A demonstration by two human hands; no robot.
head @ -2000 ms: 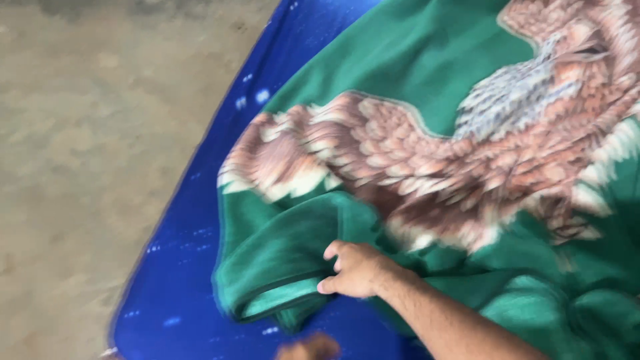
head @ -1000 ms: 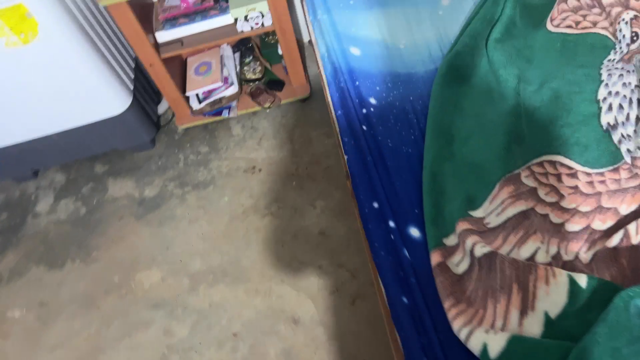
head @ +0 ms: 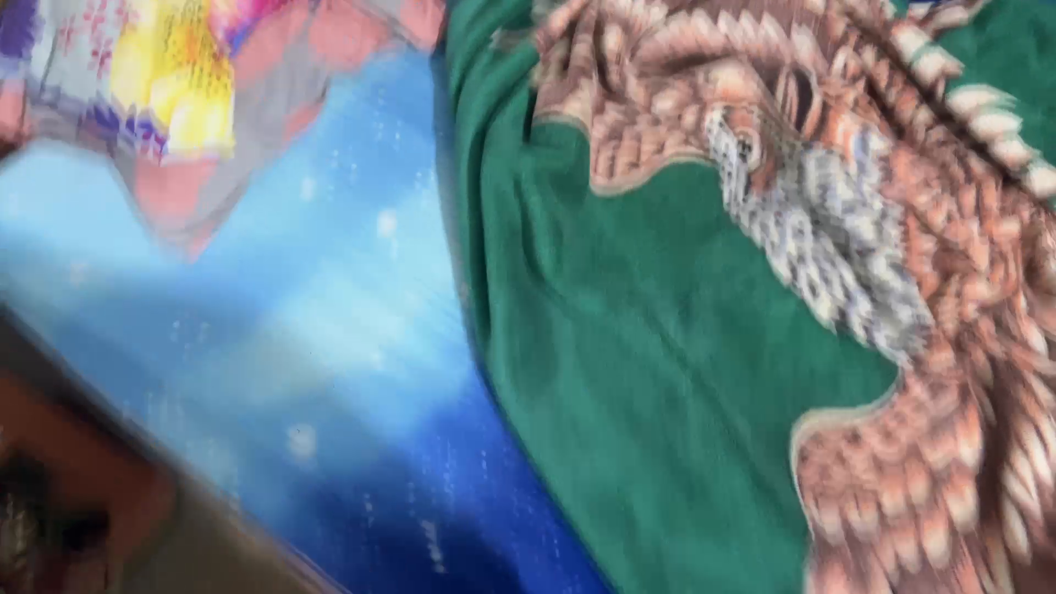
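Neither my left hand nor my right hand shows in the head view at this moment. A green blanket (head: 627, 346) with a printed bird in brown, white and grey feathers fills the right half, its left side bunched in folds near the top. It lies over a blue bed sheet (head: 330, 330) printed with pale clouds and white specks. At the top left a multicoloured cloth (head: 177, 74) in yellow, white, purple and pink rests on the sheet, over a grey and pink piece of fabric (head: 177, 194). The picture is blurred.
The edge of the bed (head: 239, 520) runs diagonally down the lower left. Beyond it is a blurred brown wooden shelf (head: 124, 487) with dark things in it, and a strip of floor (head: 198, 553).
Two seconds ago a hand touched a folded edge of the green blanket; no hand shows now. The view has swung across the bed, bringing the multicoloured cloth into sight.
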